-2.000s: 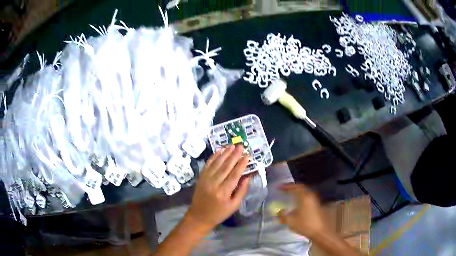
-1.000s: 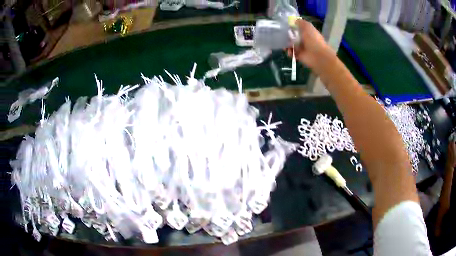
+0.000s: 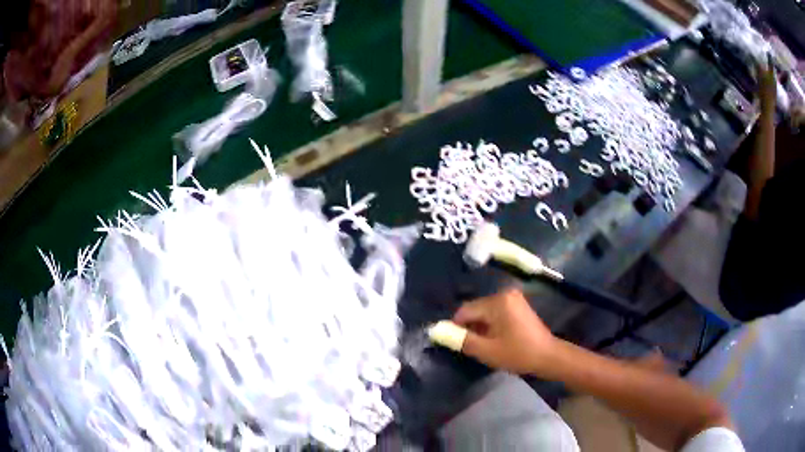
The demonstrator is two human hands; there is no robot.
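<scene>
My right hand (image 3: 507,334) is over the bench edge, its fingers curled. A short cream-yellow stub (image 3: 448,335) shows at its thumb side; I cannot tell whether it is a held tool or a finger wrap. My left hand is not in view. A large heap of bagged white cords (image 3: 221,318) lies to the left, wire ends up and plugs at its lower right. The mallet (image 3: 484,244) lies just beyond my right hand, its pale head to the left. White U-clips (image 3: 477,185) lie in a loose pile behind it.
A white housing (image 3: 236,64) with a bagged cord and another bagged unit (image 3: 309,48) are on the green belt (image 3: 115,168). A grey post (image 3: 424,53) stands at the belt edge. A second clip pile (image 3: 618,115) and small dark blocks lie right. Another person's arm (image 3: 762,132) is far right.
My right hand has come back from over the belt, where it held a bagged unit, to the bench edge. The view has shifted; the left hand seen earlier on the housing is gone.
</scene>
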